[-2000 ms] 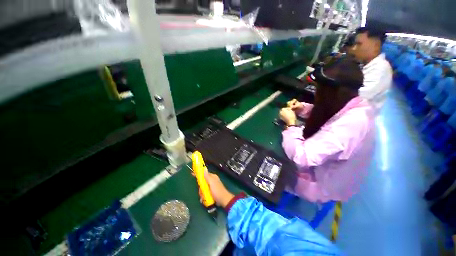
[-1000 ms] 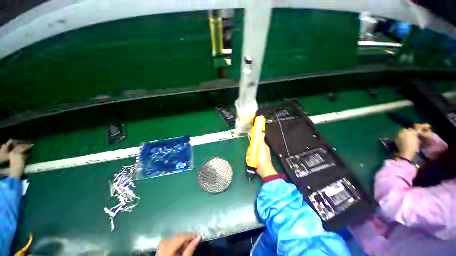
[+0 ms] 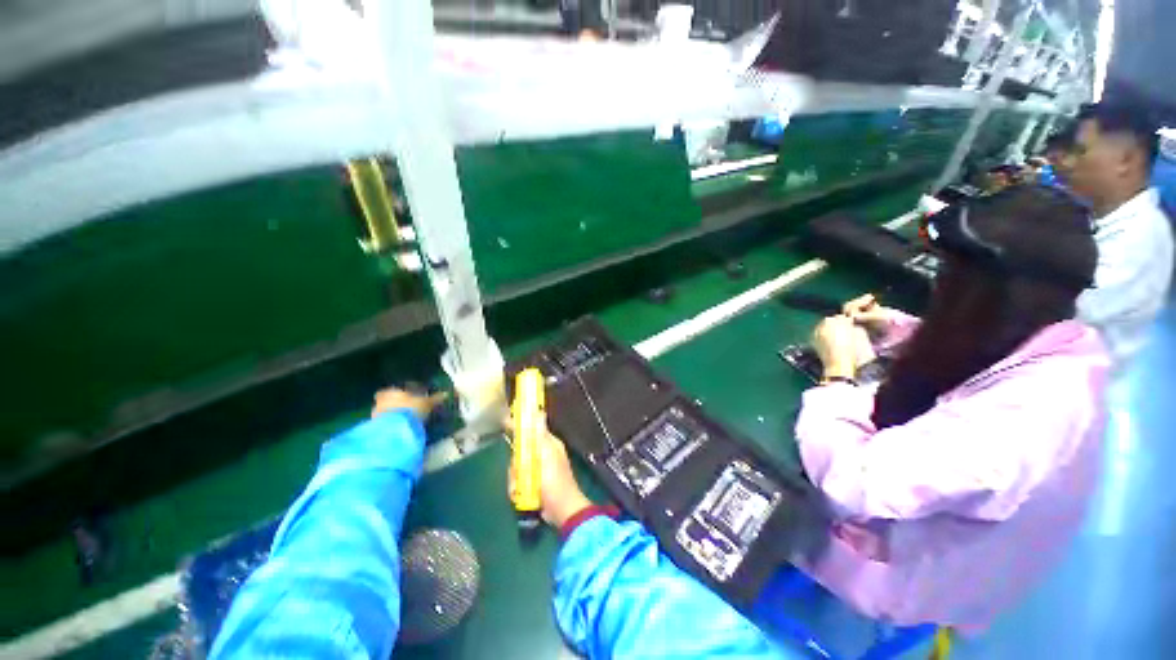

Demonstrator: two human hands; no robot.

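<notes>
My right hand [image 3: 555, 471] is shut on the yellow electric screwdriver [image 3: 528, 441], held upright beside the phone tray. My left hand [image 3: 410, 401] reaches over the white edge line beside the white post's foot; its fingers are at a small dark thing, and whether it grips it I cannot tell. The long black phone tray [image 3: 632, 409] holds several open phone units, one at its near end [image 3: 730, 518] and one in the middle [image 3: 662, 446]. The round speckled screw dish [image 3: 439, 584] lies between my forearms, partly covered by my left sleeve.
The white post [image 3: 445, 258] stands behind my hands. A blue bag of parts [image 3: 230, 580] is partly hidden by my left sleeve. The green conveyor [image 3: 722, 286] runs behind the white line. A person in a pink smock [image 3: 980, 451] works at right, with another person in white behind.
My left hand has gone from the bench's front edge to the conveyor side by the post. My right hand still holds the screwdriver. The view has swung right.
</notes>
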